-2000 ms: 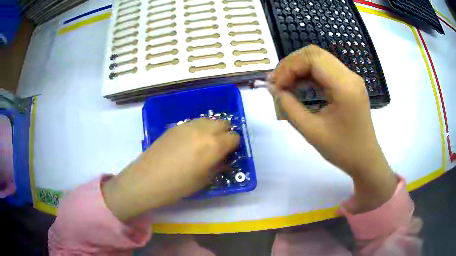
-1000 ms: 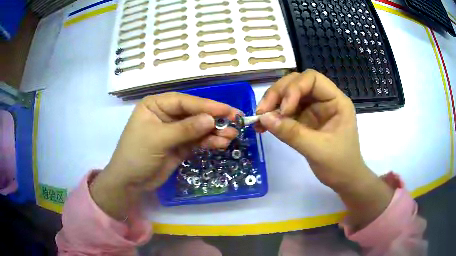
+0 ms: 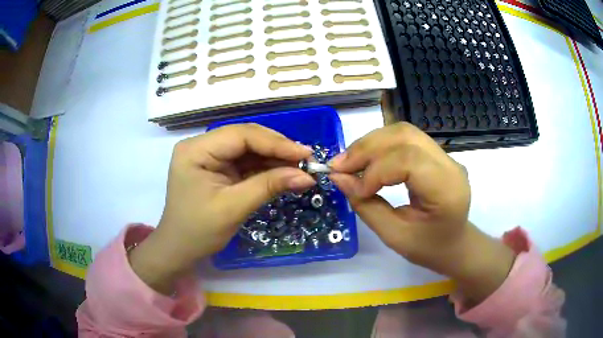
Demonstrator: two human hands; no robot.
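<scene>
My left hand (image 3: 231,185) pinches a small shiny metal ring (image 3: 303,166) between thumb and forefinger above the blue parts bin (image 3: 278,262). My right hand (image 3: 403,185) pinches a short white stick (image 3: 319,168), its left end against the ring. Whether the tip is inside the hole cannot be told. The bin holds many loose silver metal parts (image 3: 291,224). Behind it a cream-white slotted board (image 3: 258,89) lies on a stack of boards, with dark rings at the left ends of several slots.
A black pocket tray (image 3: 449,86) partly filled with silver pieces stands right of the board. Another black tray (image 3: 572,16) is at the back right. Yellow tape (image 3: 330,300) lines the tabletop's front. A green label (image 3: 73,253) and a blue crate (image 3: 36,191) are at left.
Two seconds ago my left hand was in the bin. It rose with a ring, and my right hand came left and down. Since one second ago the white stick has come against the held ring.
</scene>
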